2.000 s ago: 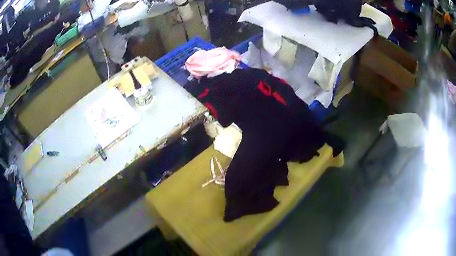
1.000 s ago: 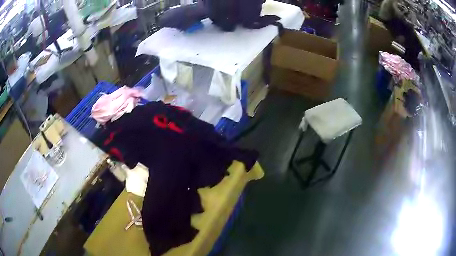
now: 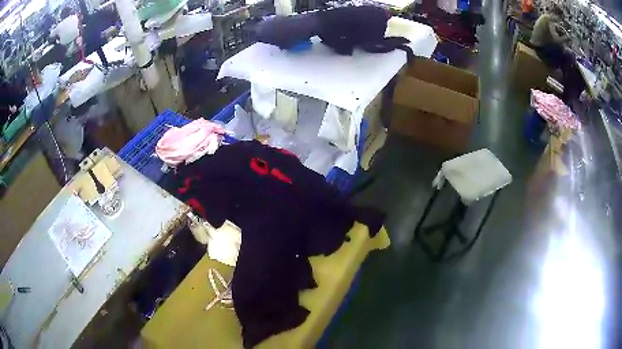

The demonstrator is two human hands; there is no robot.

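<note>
Neither of my hands is in view. Dark garments with red marks (image 3: 273, 218) lie draped over a yellow-covered surface (image 3: 184, 310) in front of me. A small pale cloth or paper piece (image 3: 224, 244) and thin pinkish strips (image 3: 218, 290) lie at their left edge. A crumpled pink cloth (image 3: 189, 141) rests on a blue crate (image 3: 140, 133) behind them.
A grey worktable (image 3: 146, 211) at left holds a marked sheet (image 3: 78, 234) and a clear jar (image 3: 110, 203). Behind are a white-covered table (image 3: 327, 71) with dark cloth and an open cardboard box (image 3: 436, 102). A padded stool (image 3: 475, 175) stands right. A person (image 3: 548, 34) is far right.
The view has swung right since two seconds ago, bringing the stool, box and far person clearly into view. Since one second ago it has shifted slightly back left. The garments lie as before.
</note>
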